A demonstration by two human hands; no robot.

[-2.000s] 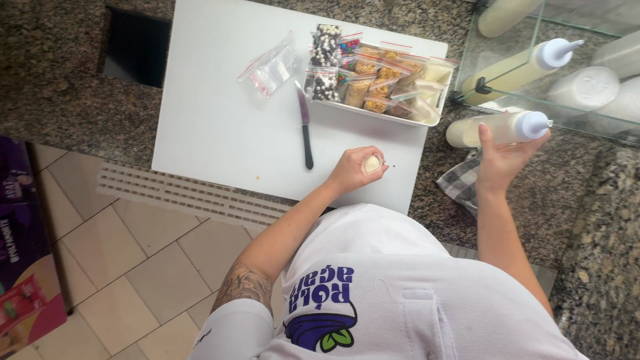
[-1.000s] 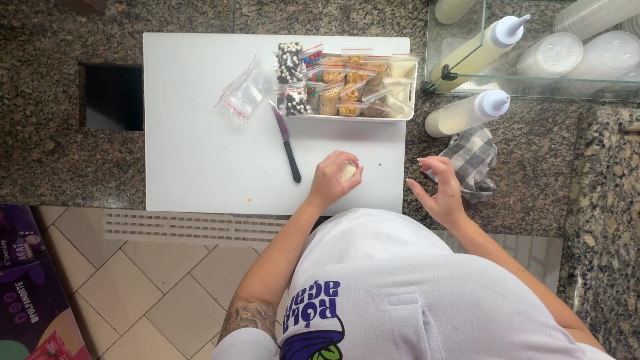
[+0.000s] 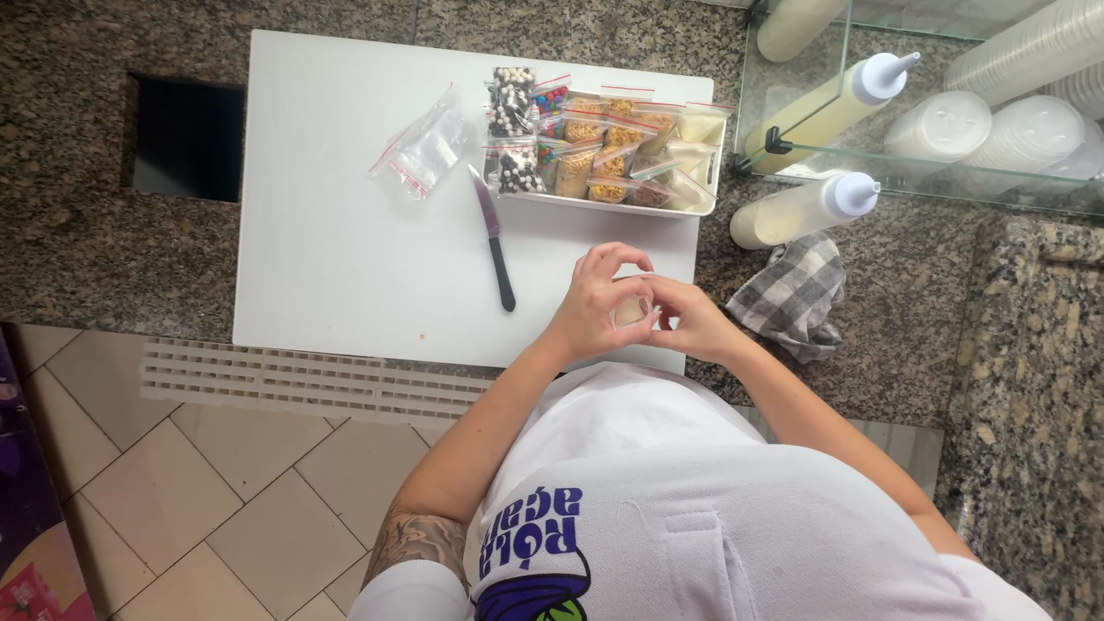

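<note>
My left hand (image 3: 599, 306) is closed around a small clear plastic bag (image 3: 632, 310) with pale contents, over the right front of the white cutting board (image 3: 345, 259). Touching the same bag from the right are the fingers of my right hand (image 3: 694, 317). A knife (image 3: 493, 241) with a black handle lies to the left of my hands. Behind them, a white tray (image 3: 595, 205) holds several filled zip bags (image 3: 580, 164). Empty-looking clear bags (image 3: 423, 151) lie on the board left of the tray.
On the granite counter at right stand a squeeze bottle (image 3: 802, 211) with pale liquid and a checked cloth (image 3: 798, 297). A glass shelf (image 3: 931, 164) borders them, with another squeeze bottle (image 3: 828, 112) and plastic cups (image 3: 940, 125). A dark square opening (image 3: 188, 138) lies left of the board.
My right hand has let go of the squeeze bottle, which now stands on the counter, and has moved left to meet my left hand at the small bag.
</note>
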